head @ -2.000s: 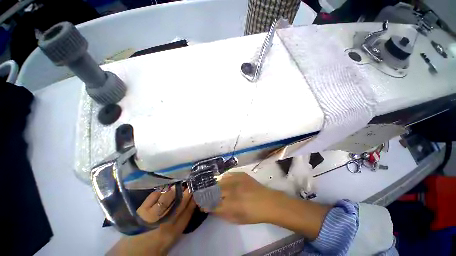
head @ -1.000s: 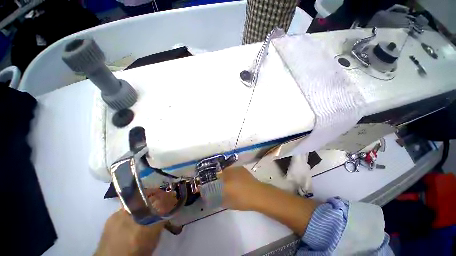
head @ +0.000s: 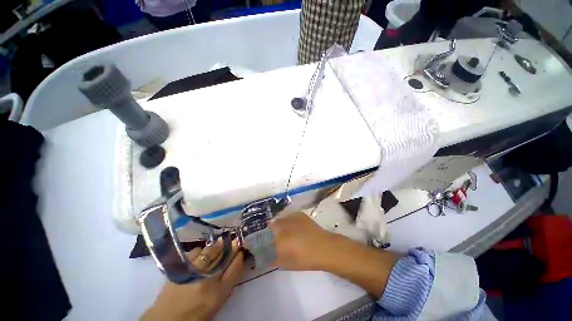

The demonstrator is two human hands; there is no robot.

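The white sewing machine head (head: 251, 131) with a blue stripe fills the middle of the view. My left hand (head: 204, 289), with a ring on a finger, lies palm down below the curved metal loop (head: 160, 241); its fingertips reach the needle area. My right hand (head: 298, 243) is beside it, its fingers partly hidden behind the grey tension knob (head: 260, 246). A dark cloth piece (head: 141, 247) shows left of the loop. The presser foot is hidden, and I cannot tell whether either hand grips cloth.
A black garment pile (head: 25, 219) lies at the left. A black piece (head: 194, 82) lies behind the head. Snips (head: 437, 205) and a red item (head: 461, 195) lie on the bed at right. White mesh cloth (head: 392, 119) drapes over the arm. A person's checked sleeve (head: 327, 31) is behind.
My left hand has moved up and right from one second ago, fingertips closer to the needle area. The black cloth seen below my hands two seconds ago no longer shows there.
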